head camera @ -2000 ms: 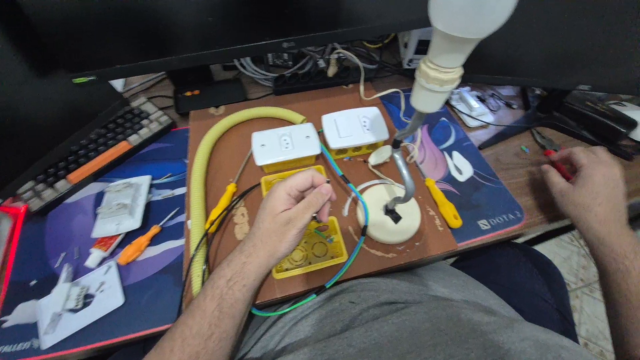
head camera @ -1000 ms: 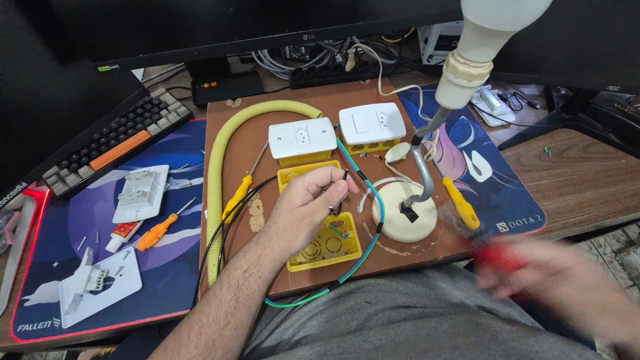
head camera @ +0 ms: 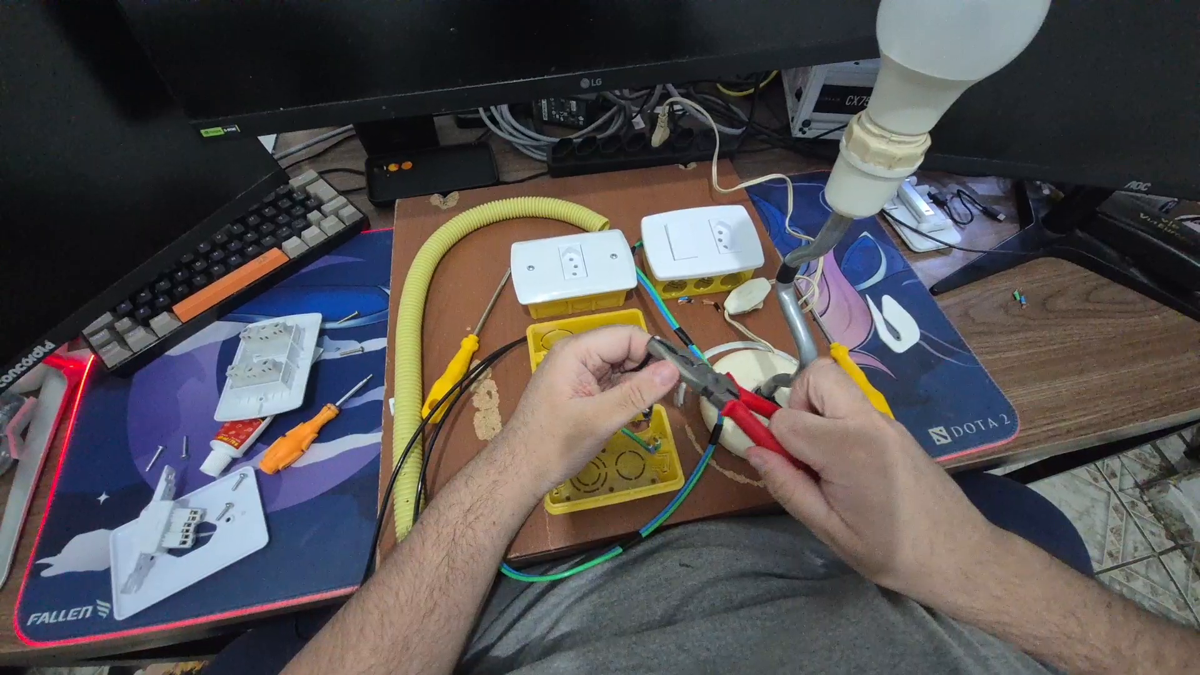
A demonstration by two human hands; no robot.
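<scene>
My right hand (head camera: 844,459) is closed round the red handles of pliers (head camera: 741,405), whose metal jaws reach to the fingertips of my left hand (head camera: 591,394). Between its thumb and forefinger my left hand pinches the end of a wire, mostly hidden by the fingers and jaws. Below it lies an open yellow electrical box (head camera: 614,478) with wire ends inside. A green and blue wire pair (head camera: 680,497) loops round the box's right side. Black wires (head camera: 450,394) run in from the left. Behind the hands stand a white socket plate (head camera: 574,267) and a white switch-and-socket plate (head camera: 703,244), both on yellow boxes.
A light bulb (head camera: 956,37) on a bent metal tube rises from a round cream base at the right. Yellow corrugated conduit (head camera: 412,328) curves along the brown board (head camera: 525,544). Yellow screwdrivers (head camera: 455,375), an orange screwdriver (head camera: 300,439), loose screws and upturned plates (head camera: 192,544) lie around.
My right hand has come from the desk's right side to my left hand, bringing the red-handled pliers. My left hand stays above the open yellow box. The view has shifted slightly.
</scene>
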